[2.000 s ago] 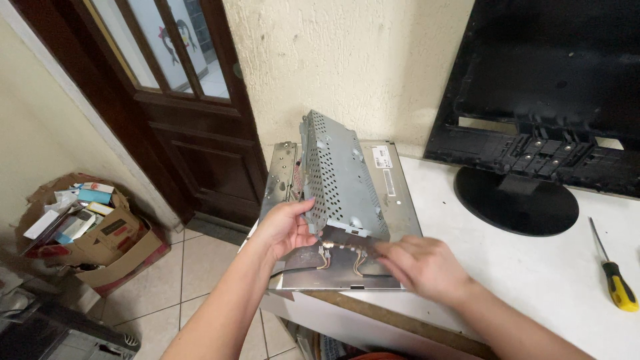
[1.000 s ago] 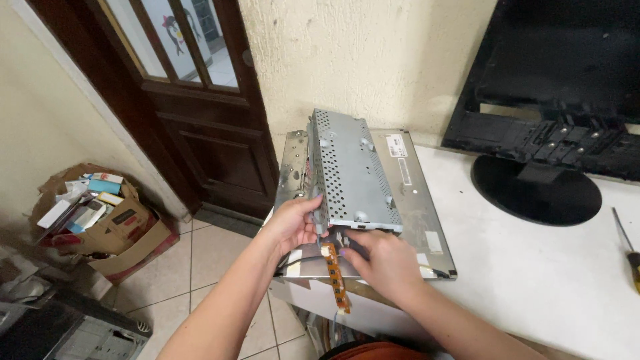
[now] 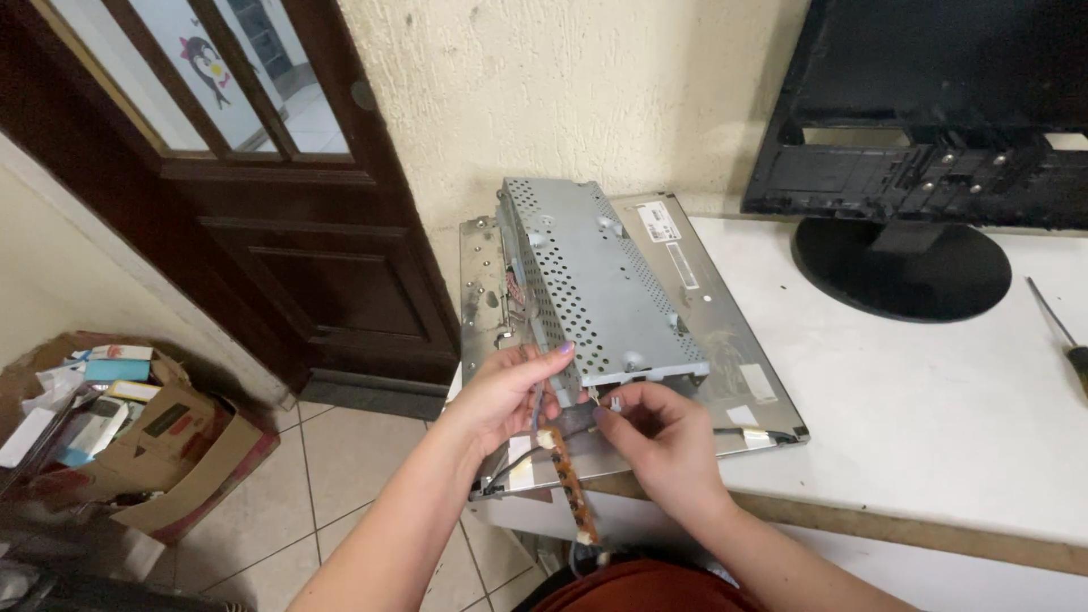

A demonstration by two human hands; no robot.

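A perforated metal housing (image 3: 595, 280) lies over the back of an LCD panel (image 3: 731, 340), its near end slightly tilted. My left hand (image 3: 518, 387) grips the housing's near left edge, thumb on top. Just under the near end, my right hand (image 3: 659, 425) pinches a small white cable connector (image 3: 615, 405) between thumb and fingers. A narrow orange-brown circuit board (image 3: 569, 489) with white plugs hangs by its cable over the panel's front edge, below my left hand. Dark cables run along that edge of the panel. The sockets beneath the housing are hidden.
The panel rests on a white table (image 3: 867, 425) against the wall. A black monitor back cover on a round stand (image 3: 901, 268) stands at the right, with a screwdriver (image 3: 1078, 361) at the far right. On the floor at left is a cardboard box (image 3: 183, 442) of packages, near a wooden door (image 3: 323, 272).
The circuit board now hangs over the front edge, where two seconds ago it was not plainly visible. My right hand has moved in close under the housing's near end.
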